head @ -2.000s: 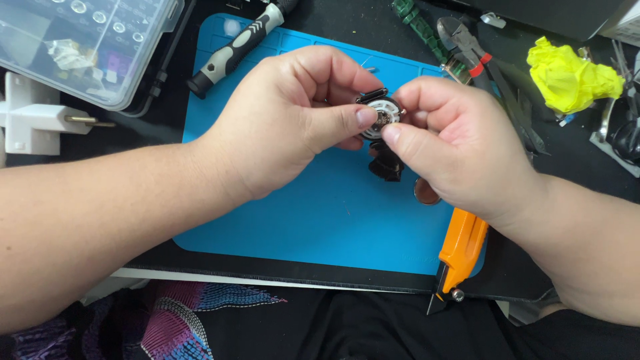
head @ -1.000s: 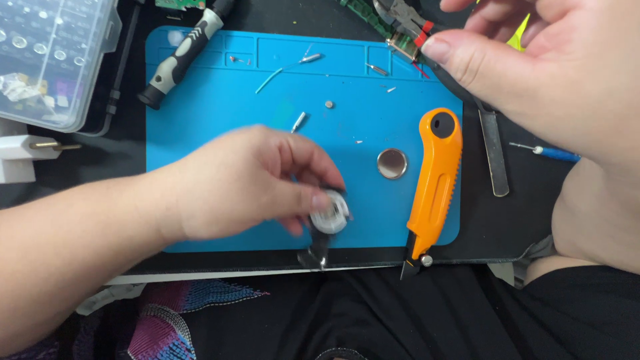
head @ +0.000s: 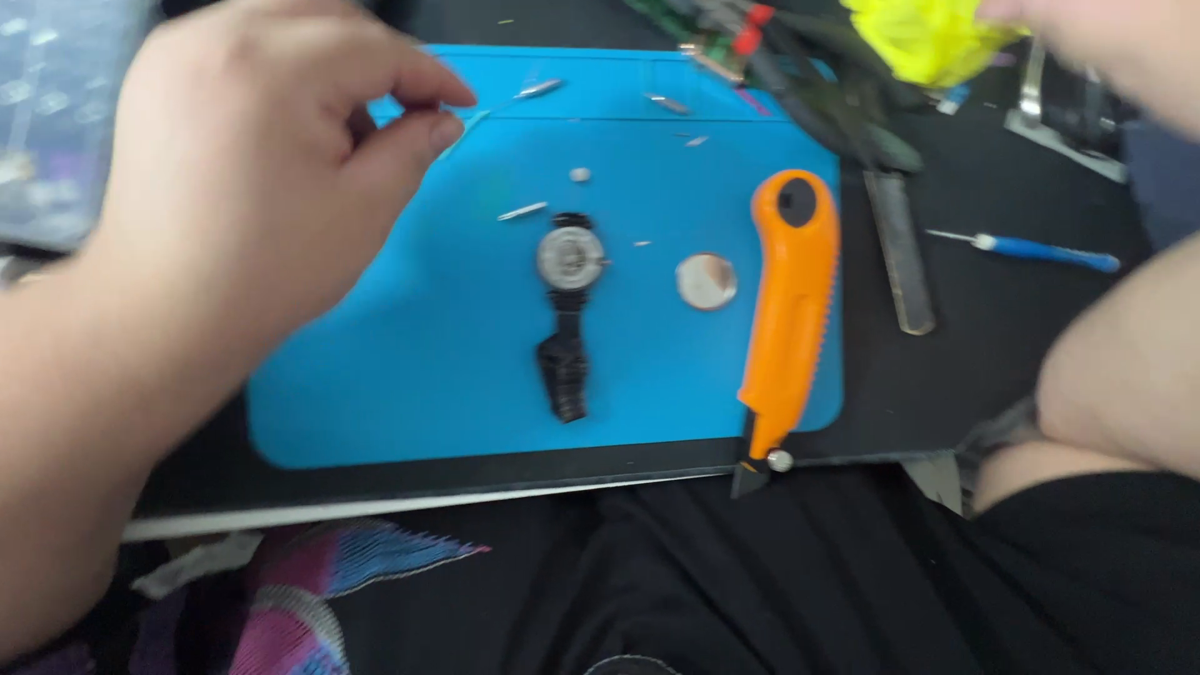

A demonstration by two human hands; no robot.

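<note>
A wristwatch with a black band lies on the blue work mat, its case opened so the inner works show. Right of it rests a round metal watch case back. My left hand hovers over the mat's left part, thumb and forefinger apart, with nothing seen between them. At the top right, my right hand, blurred and partly cut off, has its fingers at a crumpled yellow cloth or paper; whether it grips it cannot be told.
An orange utility knife lies along the mat's right side, blade past the table edge. Beyond are a flat metal strip, a blue screwdriver and dark pliers. Small metal parts dot the mat. A clear plastic case stands left.
Two seconds ago both hands held the watch; now it lies on the mat, let go. My left hand has moved up and left from the watch, and my right hand is at the yellow material.
</note>
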